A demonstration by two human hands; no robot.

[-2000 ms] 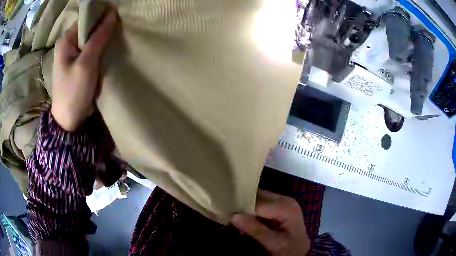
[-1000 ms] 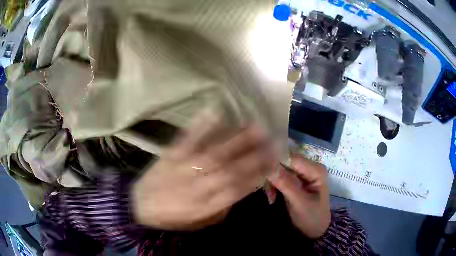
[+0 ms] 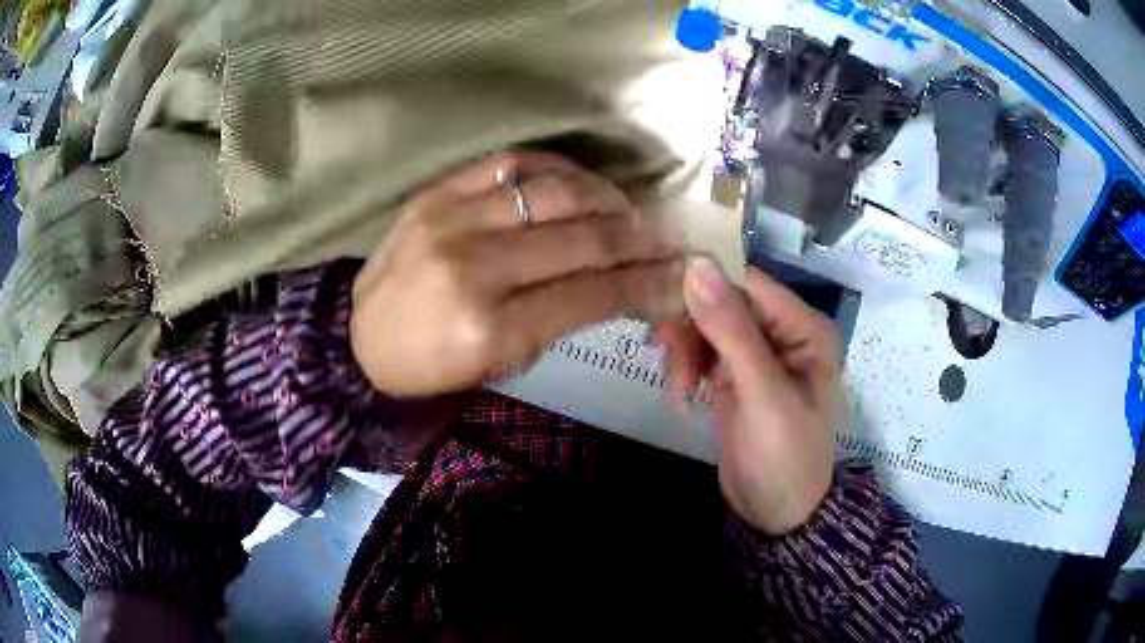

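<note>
A khaki fabric panel (image 3: 377, 88) lies across the machine's left side and runs up to the needle area under the bright lamp. My left hand (image 3: 502, 270), with a ring on one finger, is on the panel's near edge, its fingertips close together and slightly blurred. My right hand (image 3: 766, 377) pinches the panel's edge between thumb and fingers just before the needle area (image 3: 741, 138). The two hands' fingertips meet or nearly meet there. The exact edge between the fingers is partly hidden.
The white overlock machine has a dark metal cluster (image 3: 835, 119), two grey lobes (image 3: 967, 145) and a control panel (image 3: 1107, 251) at right. A printed ruler (image 3: 942, 471) runs along the table's front. Heaped khaki cloth (image 3: 63, 276) lies at left, and white pieces (image 3: 283, 521) show below.
My left hand has moved from the panel's far left side to beside my right hand. Both hands have risen toward the needle, and the hanging panel corner is drawn up onto the table.
</note>
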